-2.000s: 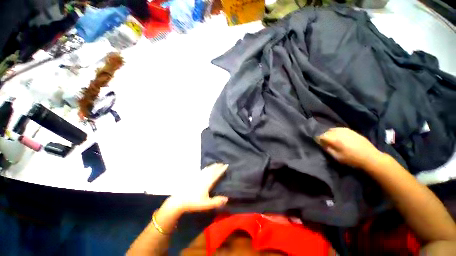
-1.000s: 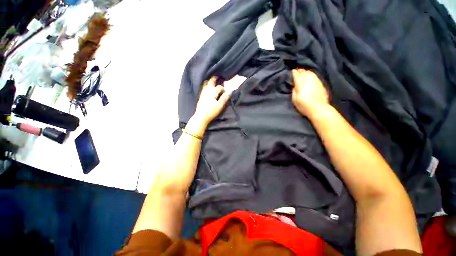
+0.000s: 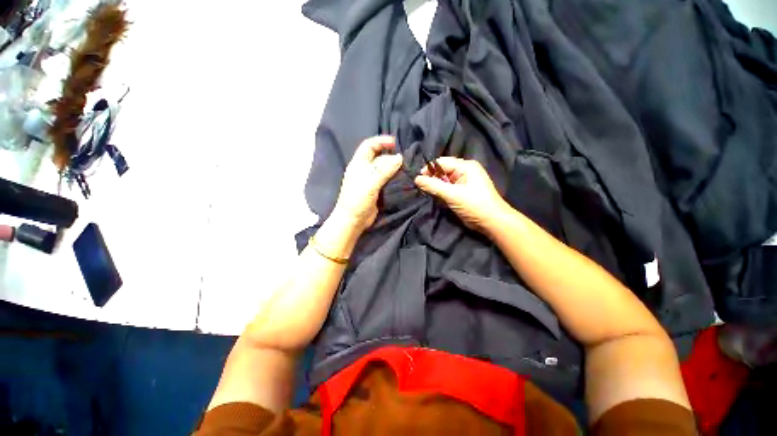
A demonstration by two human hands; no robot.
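Note:
Dark grey trousers (image 3: pixel 366 294) lie on the white table with the waistband near my red apron, joined to a larger heap of dark grey cloth. My left hand (image 3: pixel 372 174) pinches a fold of the cloth near the middle. My right hand (image 3: pixel 464 189) is just right of it, fingertips close together at the same fold. A tiny dark tool (image 3: pixel 435 169), possibly thread snips, shows between the right fingers. Its tips are hard to make out.
More dark grey garments (image 3: pixel 647 111) are heaped on the right. A smartphone (image 3: pixel 97 265) lies on the white table (image 3: pixel 230 128) at left, near a black bar (image 3: pixel 34 203), a dark cable tangle (image 3: pixel 96 140) and a brown fluffy strip (image 3: pixel 83 81). A red stool (image 3: pixel 709 375) shows at lower right.
My hands have come together at one fold of the cloth, and the dark tool now shows in my right hand. The view has shifted, moving the phone further left. The cloth is bunched differently.

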